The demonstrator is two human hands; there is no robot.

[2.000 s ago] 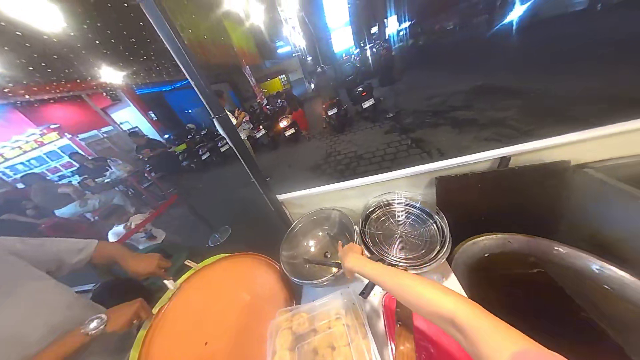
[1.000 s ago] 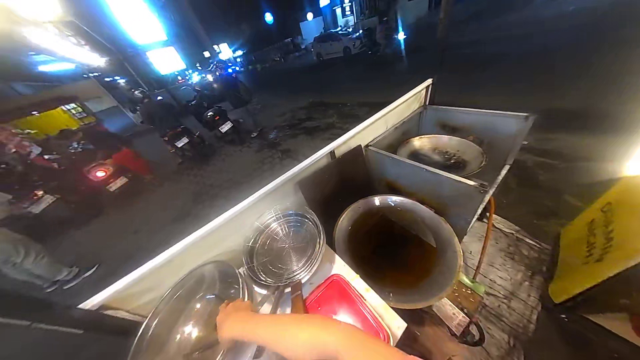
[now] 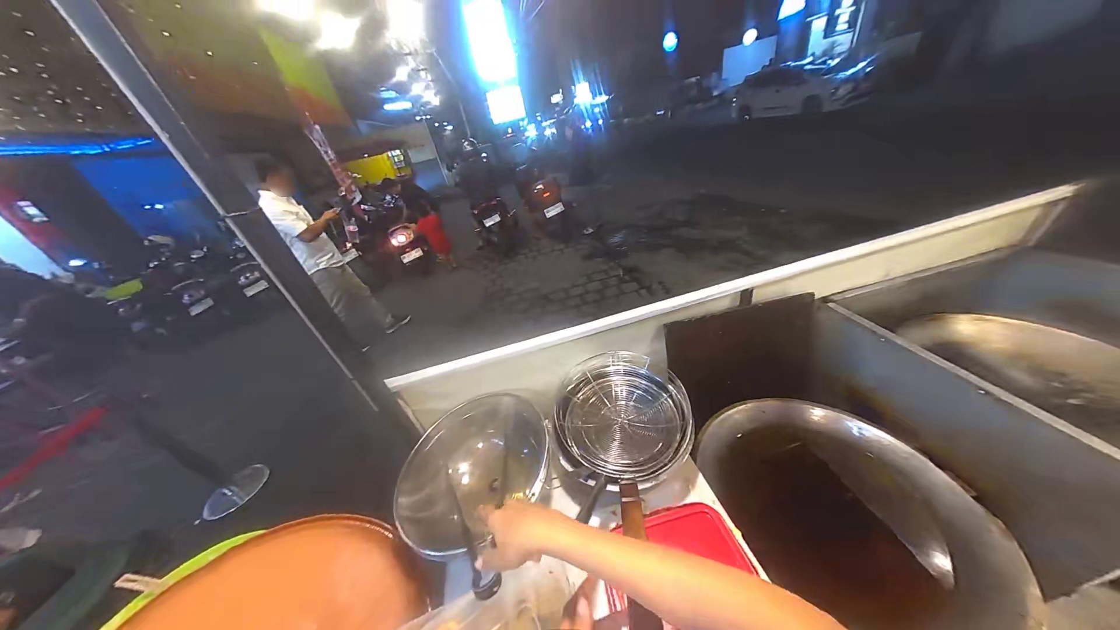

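Observation:
My right hand (image 3: 518, 535) reaches from the lower right, its fingers at the near rim of a round, see-through lid or bowl (image 3: 437, 490), beside a black utensil handle (image 3: 486, 582). Whether they grip either is unclear. A few fingers (image 3: 579, 605) show below my forearm at the bottom edge; whether they are my left hand's I cannot tell. Round wire strainers (image 3: 623, 420) are stacked right of the lid, with a brown handle (image 3: 632, 507) pointing toward me. My forearm partly covers a red plastic lid (image 3: 691, 534). Clear plastic (image 3: 516, 604) lies below my hand.
A large wok (image 3: 989, 542) of dark liquid stands on the right, another wok (image 3: 980, 328) behind a metal divider (image 3: 980, 376). A raised panel (image 3: 744, 293) edges the stall. An orange round surface (image 3: 289, 577) lies lower left. A person (image 3: 306, 236) stands beyond the post (image 3: 227, 206).
The view has swung right, then partly back left. My right hand remains by the see-through lid or bowl. The co-worker's hands seen at the left two seconds ago are out of view.

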